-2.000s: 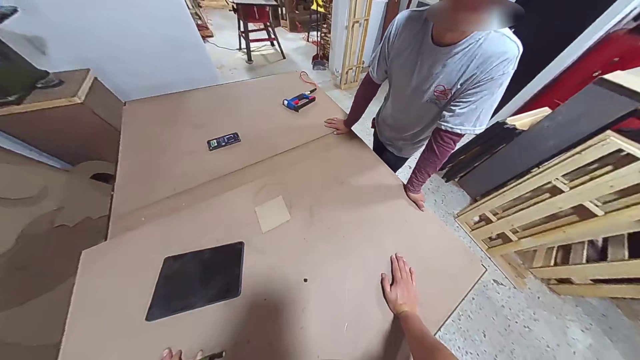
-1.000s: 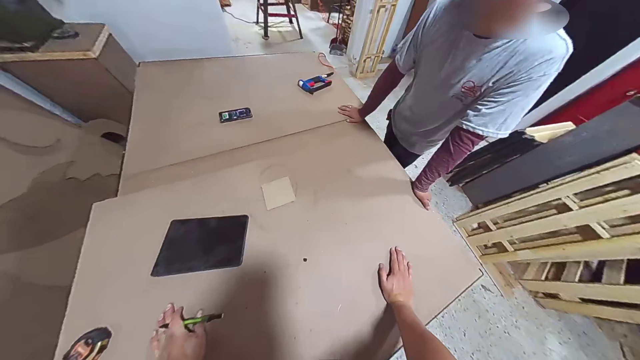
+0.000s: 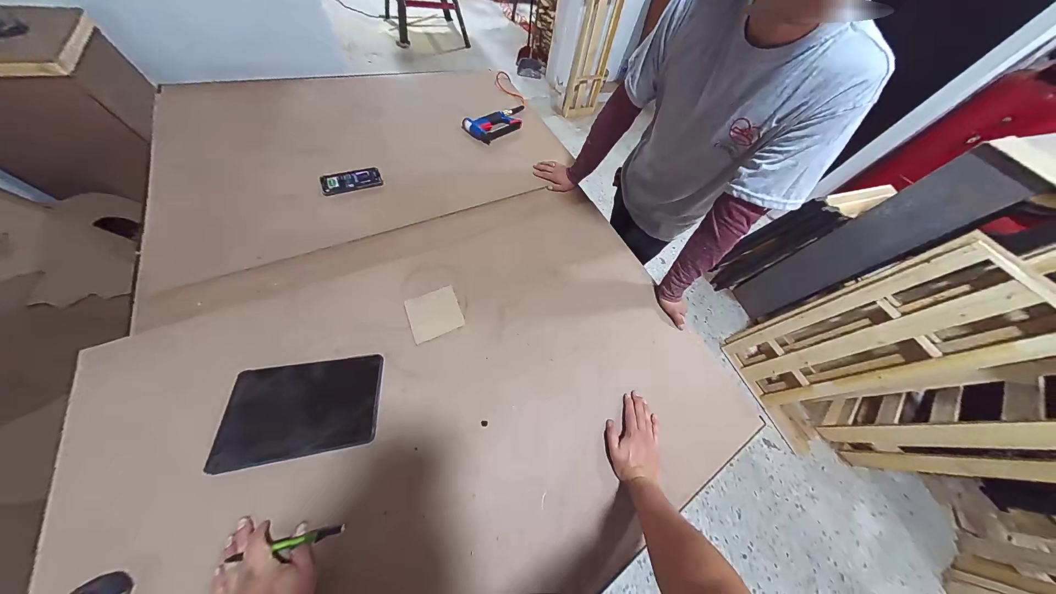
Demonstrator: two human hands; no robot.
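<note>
My left hand (image 3: 262,561) rests near the bottom edge of the view, with a green and black marker or pen (image 3: 299,540) held between its fingers. Flat on the brown fiberboard sheet (image 3: 528,511) lies my right hand (image 3: 634,441), fingers together and holding nothing. A black tablet-like flat panel (image 3: 297,412) lies beyond my left hand. Further off is a small tan square piece (image 3: 435,314). Between the panel and my right hand is a small dark spot or hole (image 3: 484,423). A dark object (image 3: 106,583), partly cut off, sits left of my left hand.
Across the sheet a person (image 3: 734,107) leans with both hands on its edge. A lit phone (image 3: 351,181) and a blue and red tool (image 3: 492,125) lie on the far sheet. Wooden frames (image 3: 899,330) stand on the floor at right. A cardboard-brown box (image 3: 74,115) is at left.
My left hand has come further into view with the pen, from the bottom edge. My right hand stays flat on the sheet. The other person remains leaning on the edge.
</note>
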